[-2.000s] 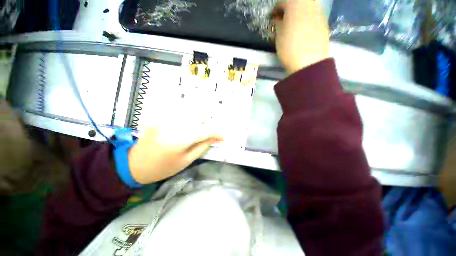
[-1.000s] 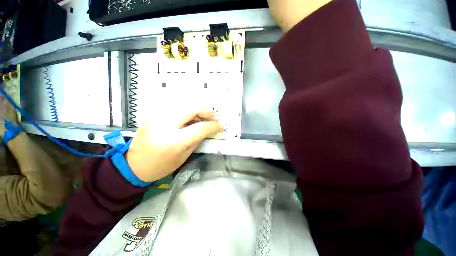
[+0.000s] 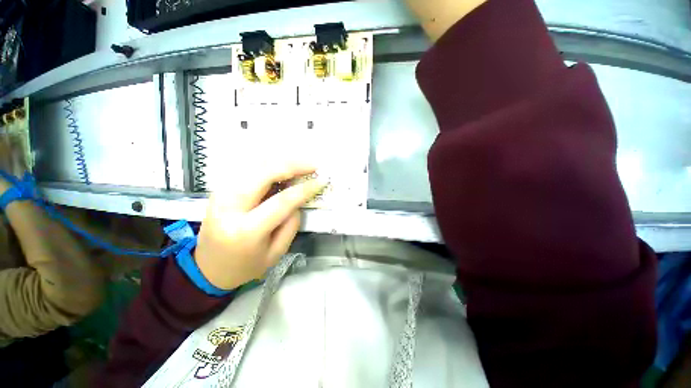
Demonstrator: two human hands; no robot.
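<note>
The circuit board panel (image 3: 337,140) lies between the conveyor rails, pale yellow, with two repeated units. Black connectors (image 3: 330,35) and copper and yellow coils (image 3: 268,69) sit at its far edge. My left hand (image 3: 246,223), with a blue wrist strap (image 3: 187,254), rests over the panel's near part. Its thumb and index fingertips are close together on the board; whether they hold a small part cannot be told. My right hand (image 3: 443,14) is cut off by the top edge; only the wrist area shows, and its fingers are out of the picture.
The near rail (image 3: 394,225) and far rail (image 3: 394,34) run across. A dark blue zigzag line (image 3: 200,136) lies left of the panel. A black tray (image 3: 178,11) is beyond the far rail. At left, another person's arm (image 3: 45,258) reaches to another board (image 3: 20,125).
My right arm has moved from the parts heap in the tray, and its hand is now mostly out of view. The view has shifted. My left fingertips have moved slightly left on the board.
</note>
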